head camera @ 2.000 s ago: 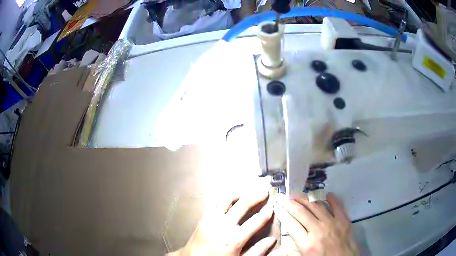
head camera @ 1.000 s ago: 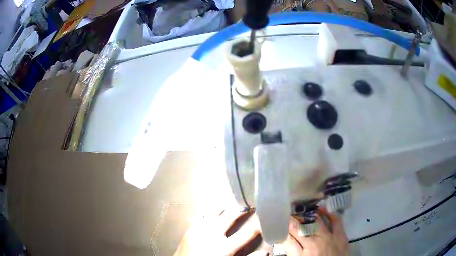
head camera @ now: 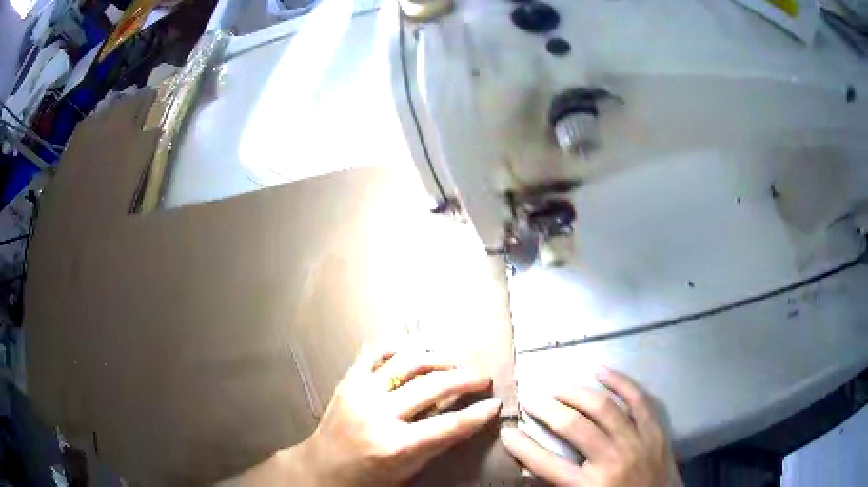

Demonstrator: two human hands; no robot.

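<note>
A large brown garment panel point(head camera: 209, 333) lies flat across the left and centre, washed out by glare near the machine. A hand-sized patch pocket point(head camera: 333, 328) with a stitched, angled edge shows on it. The panel's right edge runs down from the presser foot and needle area point(head camera: 520, 249). My left hand point(head camera: 404, 409), with a ring, bears on the panel, its fingertips together at this edge. My right hand point(head camera: 600, 433) is just right of the edge, fingers spread, one fingertip touching the cloth edge. Whether it grips the cloth is hidden.
The white machine head point(head camera: 666, 57) with its ribbed tension knob point(head camera: 577, 130) fills the upper right. A plastic-wrapped edge strip point(head camera: 171, 138) stands at the upper left beside stacked brown layers. Papers and bundles lie beyond it. A dark curved line crosses the white bed at right.
The view has tilted down, so the machine head sits higher. Both hands have come out from beside the presser foot towards me, along the cloth's edge. The panel has turned slightly.
</note>
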